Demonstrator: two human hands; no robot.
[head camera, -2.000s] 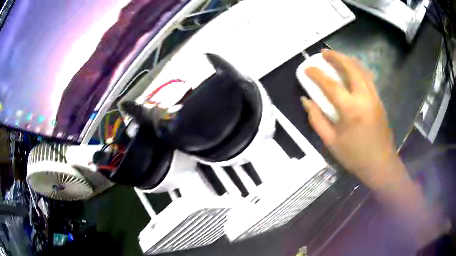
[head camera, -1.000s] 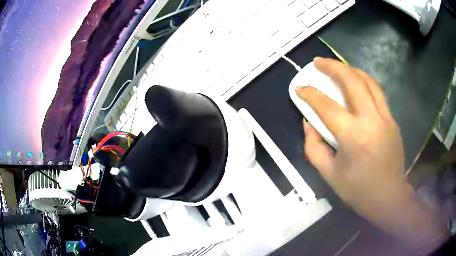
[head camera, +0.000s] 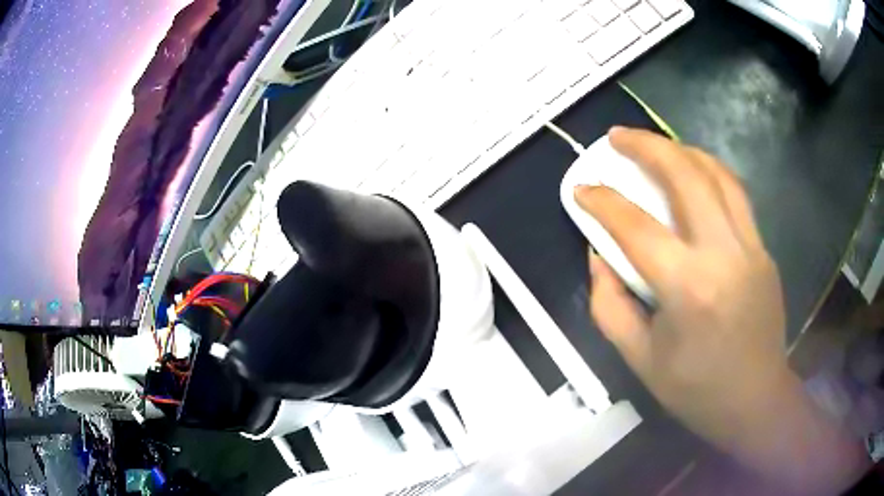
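My right hand (head camera: 693, 281) rests on a white computer mouse (head camera: 615, 208) on the dark mat, with fingers over its top and the thumb along its side. My left hand is not in view. Left of the mouse stands an open camera head (head camera: 349, 310), glossy black on a white base (head camera: 523, 436) with slots. A second black camera head (head camera: 218, 392) is partly hidden behind it. Red, yellow and orange wires (head camera: 199, 305) show at its open side. A white antenna (head camera: 538, 315) slants beside the base.
A white keyboard (head camera: 494, 87) lies behind the cameras. A monitor (head camera: 126, 126) with purple mountain wallpaper stands at the upper left. A white desk fan (head camera: 92, 373) and a pile of parts are at the lower left. A white object (head camera: 809, 29) is at the top right.
The view has shifted, so the cameras appear nearer and lower left and more of the keyboard shows. My right hand has stayed on the mouse.
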